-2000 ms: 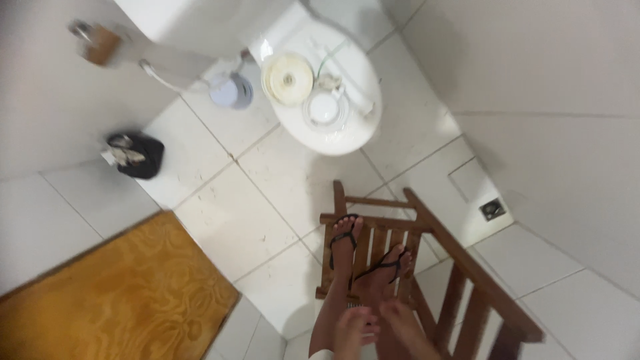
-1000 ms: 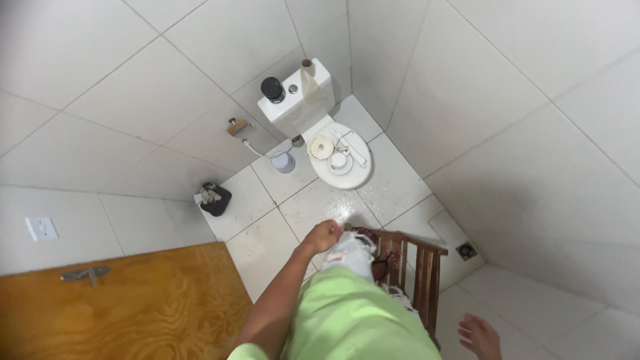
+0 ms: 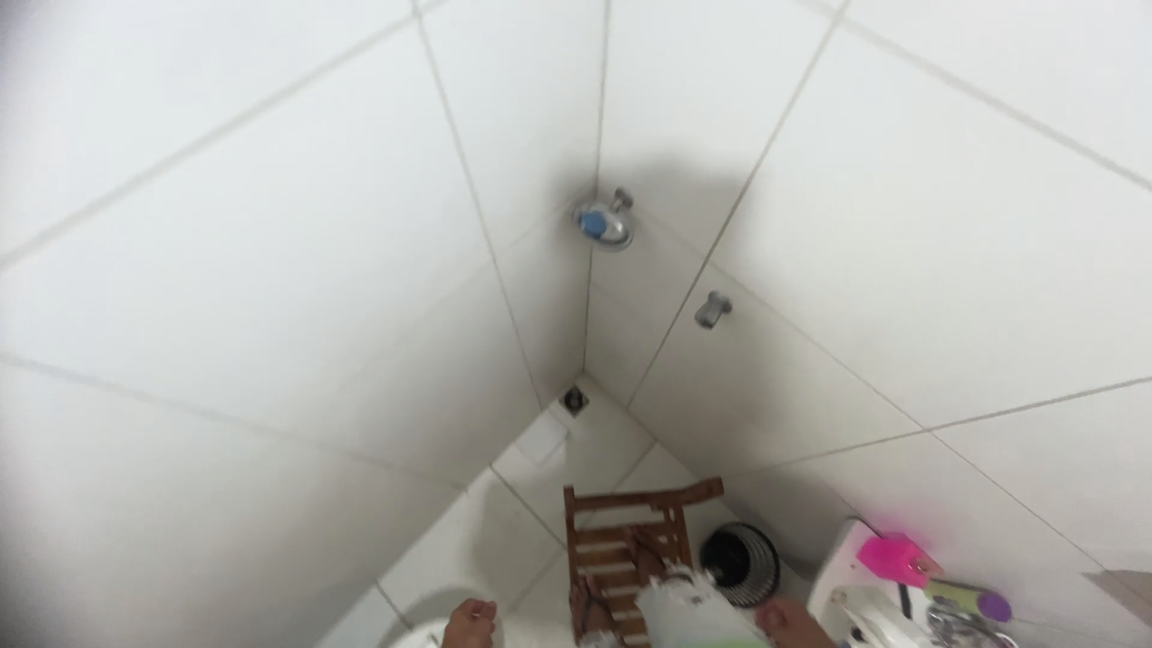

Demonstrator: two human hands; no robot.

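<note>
At the bottom edge, my left hand [image 3: 471, 623] is held low with its fingers curled, over the rim of a white round surface. My right hand [image 3: 787, 621] is blurred, beside my light shorts [image 3: 693, 612]; whether it holds anything cannot be told. Between the hands, my feet in dark flip-flops stand on the slats of a brown wooden chair [image 3: 634, 497]. A metal soap dish [image 3: 615, 236] with a blue thing in it is mounted near the wall corner, and a metal tap handle [image 3: 713, 310] sticks out of the wall to its right.
A floor drain [image 3: 573, 401] lies in the corner. Right of the chair stands a black wire basket [image 3: 763, 565]. A white sink [image 3: 832, 562] at the lower right bears a pink container [image 3: 894, 558], a green tube with a purple cap [image 3: 972, 599] and a faucet [image 3: 958, 625].
The view has swung strongly from the toilet and door to the shower corner and sink. My left hand, near my shorts one second ago, is now apart from them.
</note>
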